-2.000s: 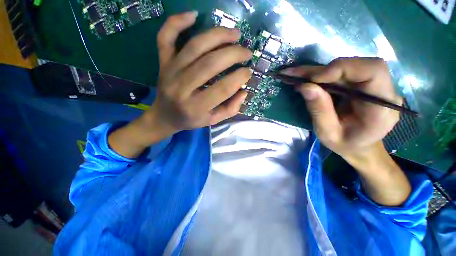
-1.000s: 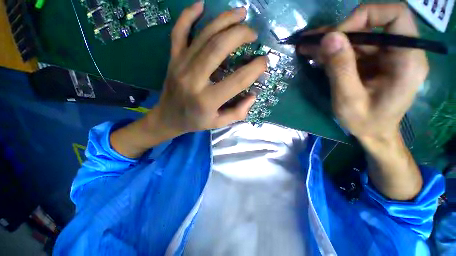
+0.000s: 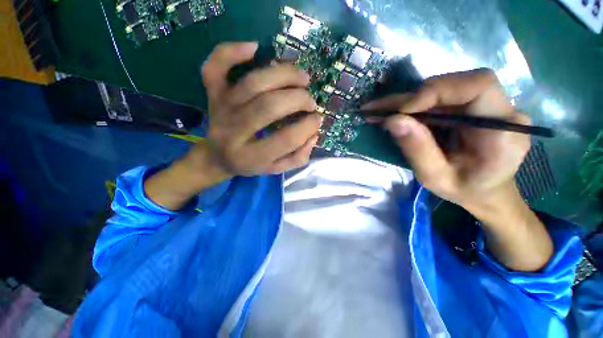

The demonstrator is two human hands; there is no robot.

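A green PCB panel (image 3: 347, 79) with square dark and shiny chips lies on the green bench mat in front of me. My left hand (image 3: 264, 112) rests on the panel's left side with bent fingers and covers part of it; its fingertips touch the panel's edge. My right hand (image 3: 463, 132) holds dark tweezers (image 3: 476, 121) like a pencil, with the tips at the panel's lower right part. Whether the tips hold anything is too small to tell.
Shiny clear film (image 3: 456, 39) lies behind the boards. Another PCB panel (image 3: 168, 14) is at upper left, beside a thin pale wire (image 3: 118, 46). A white sheet (image 3: 588, 10) is at upper right. Small dark strips (image 3: 537, 173) and green strands (image 3: 592, 155) lie at right.
My right hand has come down from the clear film to the panel with the tweezers. My left hand has shifted down and left, its fingers more curled, showing more of the panel.
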